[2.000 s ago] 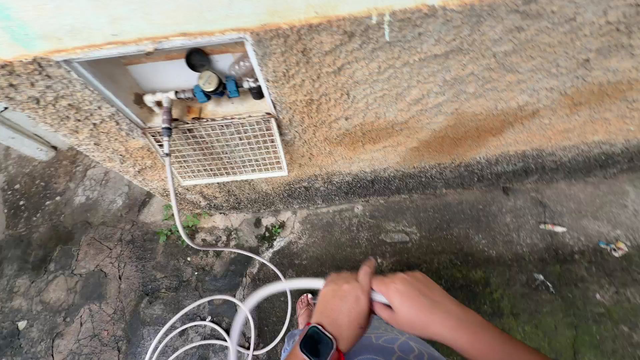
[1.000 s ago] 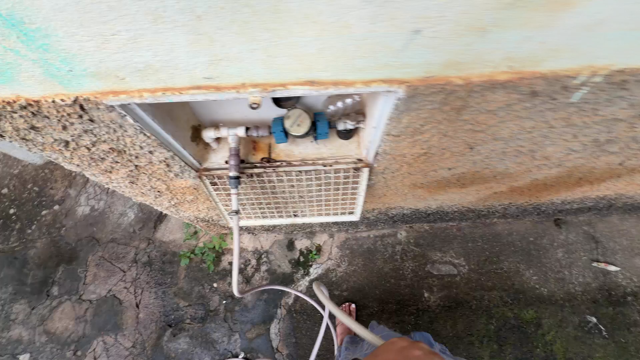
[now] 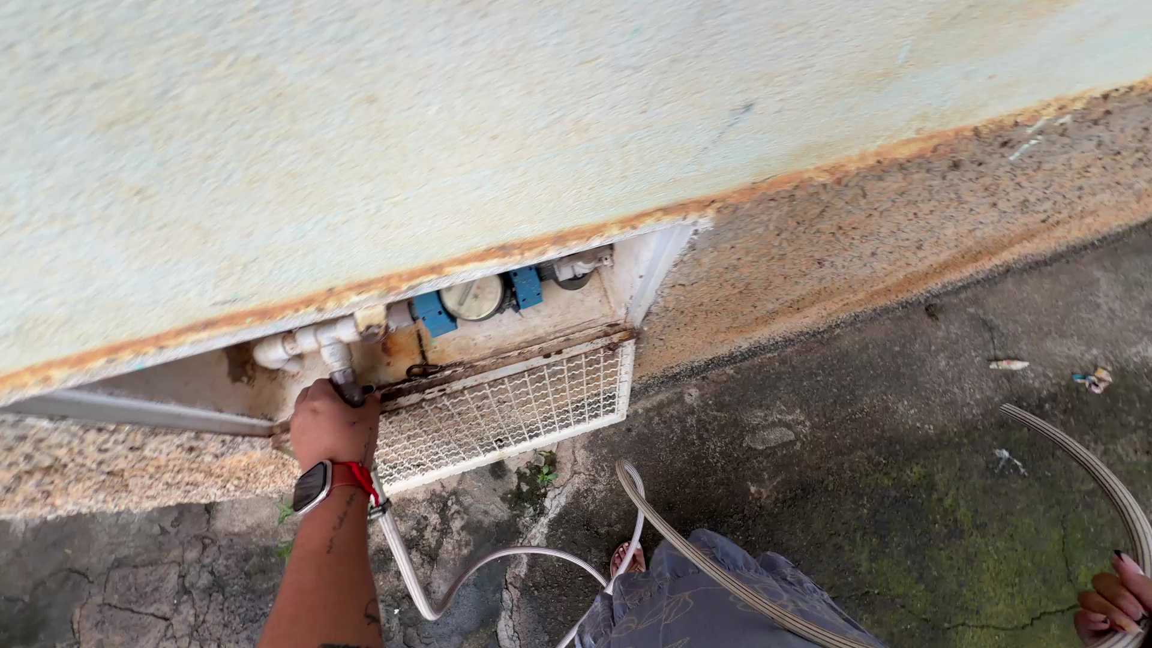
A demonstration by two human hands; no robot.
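My left hand [image 3: 333, 423], with a smartwatch [image 3: 312, 487] on the wrist, is closed around the pipe fitting [image 3: 349, 389] below the white PVC pipe tee [image 3: 326, 337] in the wall recess. What its fingers grip exactly is partly hidden. A water meter [image 3: 473, 298] with blue couplings sits to the right of the tee. From under the left hand a pale braided hose [image 3: 419, 589] runs down to the ground. My right hand [image 3: 1113, 601], at the lower right edge, holds a stretch of the hose, whose end sticks up above it.
An opened white metal grille door [image 3: 513, 405] hangs below the recess. The painted and rough wall [image 3: 864, 243] rises over cracked, mossy concrete ground [image 3: 945, 522]. Small litter [image 3: 1093, 379] lies at the right, and a small plant [image 3: 540, 477] grows below the grille. My foot [image 3: 627, 558] stands near the hose.
My left hand has reached up to the fitting in the recess. My right hand is now far to the right with the hose; two seconds ago both hands were together on it.
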